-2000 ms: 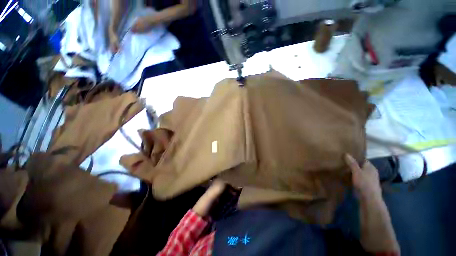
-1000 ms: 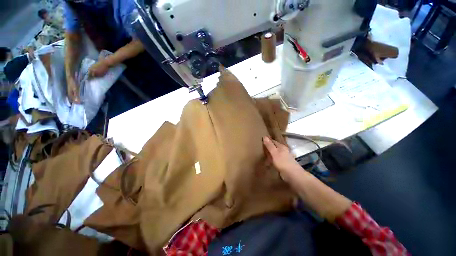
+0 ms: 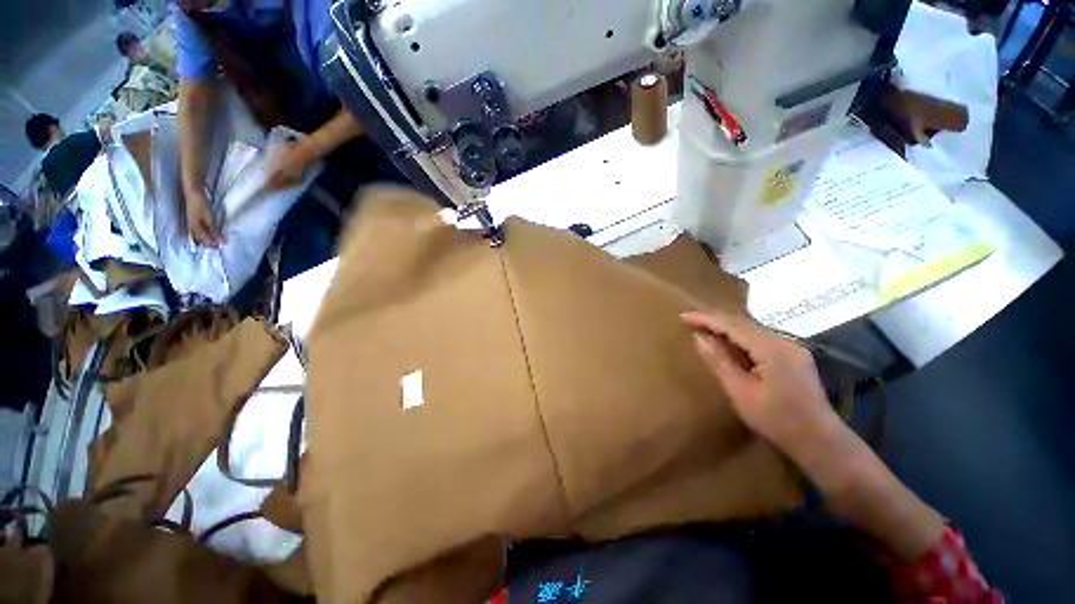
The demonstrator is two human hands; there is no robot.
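A large brown bag body (image 3: 448, 472) lies spread across the table with a thin dark seam (image 3: 534, 389) down its middle. Its far part is under the presser foot (image 3: 490, 231) of the white sewing machine (image 3: 531, 59). A small pale label (image 3: 411, 389) sits left of the seam. My right hand (image 3: 772, 378) rests on the right side of the panel, palm down, fingers extended. My left hand is not visible; only a bit of red checked sleeve shows at the bottom edge.
Brown pieces with dark straps (image 3: 189, 401) and white-backed sheets (image 3: 254, 472) lie at left. A person in blue (image 3: 254, 59) handles white pieces opposite. A thread cone (image 3: 648, 109), a red-handled tool (image 3: 721, 115) and a printed sheet (image 3: 884, 212) are at the right.
The brown piece has spread flatter, its left part lifted towards the machine and the label shifted left. My right hand has moved right and nearer. My left sleeve has mostly gone from view.
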